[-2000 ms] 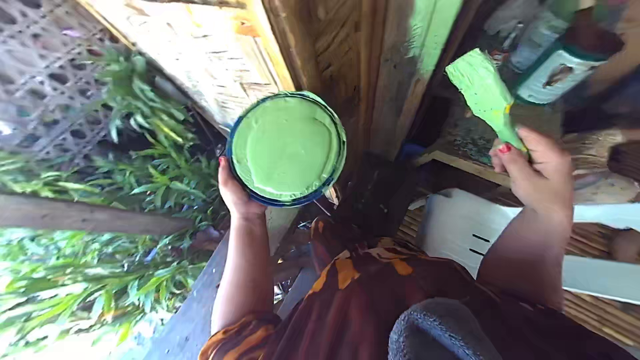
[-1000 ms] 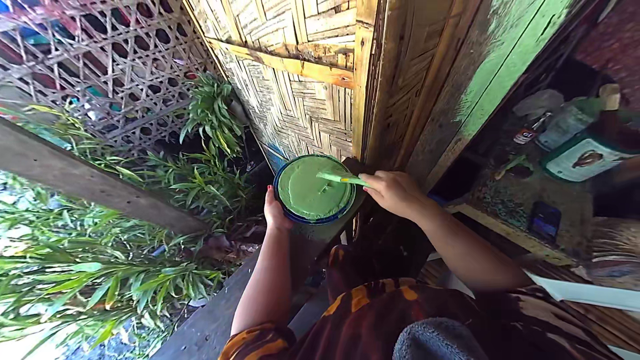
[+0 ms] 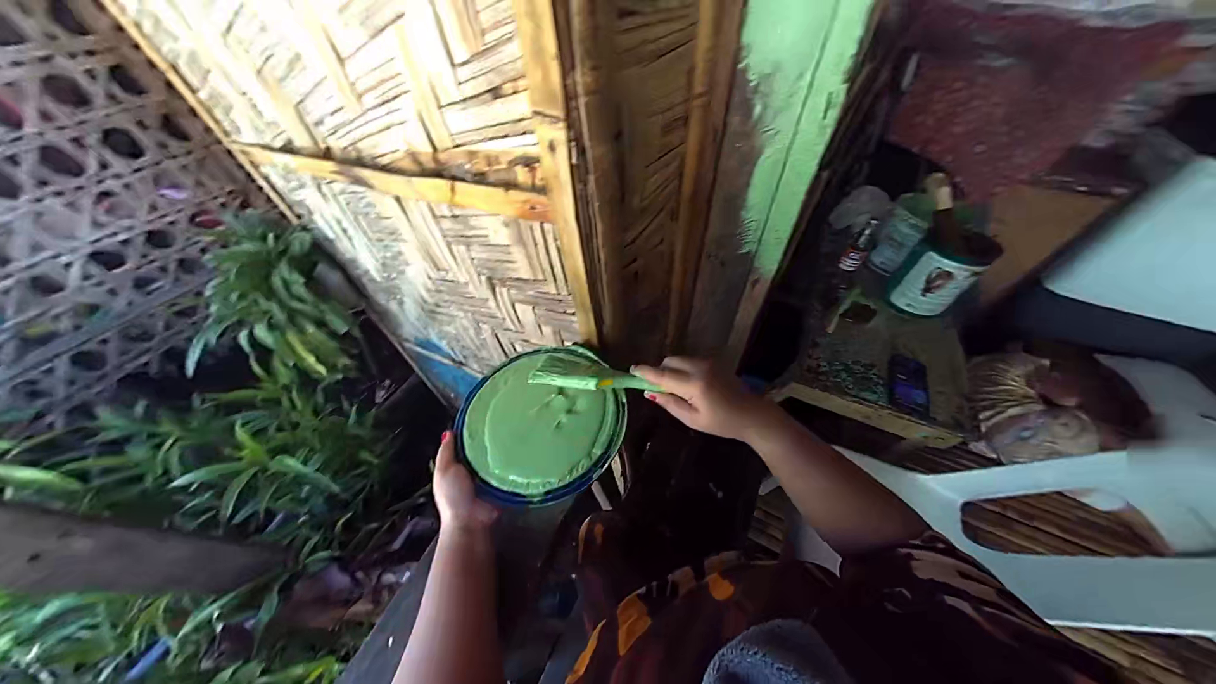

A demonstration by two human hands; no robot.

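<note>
My left hand (image 3: 458, 486) grips the side of a blue-rimmed round container of green paint (image 3: 532, 432), its thumb at the rim and its other fingers hidden beneath. Over the far right part of the paint lies a paintbrush (image 3: 594, 378), its bristles coated green and its handle smeared with the same color. My right hand (image 3: 703, 394) holds that handle just right of the rim. Small marks show in the paint's surface below the bristles. Whether the bristles touch the paint or hover just above it, I cannot tell.
A woven bamboo wall panel (image 3: 427, 237) stands ahead, beside a partly green-painted wooden post (image 3: 793, 123). At right, a low table (image 3: 883, 432) holds a labeled tub (image 3: 940, 275), a small bottle (image 3: 855, 249) and a phone (image 3: 908, 384). A white plastic chair (image 3: 1073, 579) stands nearby. Plants (image 3: 285, 456) grow at left.
Two seconds ago the brush was raised at the right, away from the container; by one second ago my right hand had brought it over the paint, where it remains.
</note>
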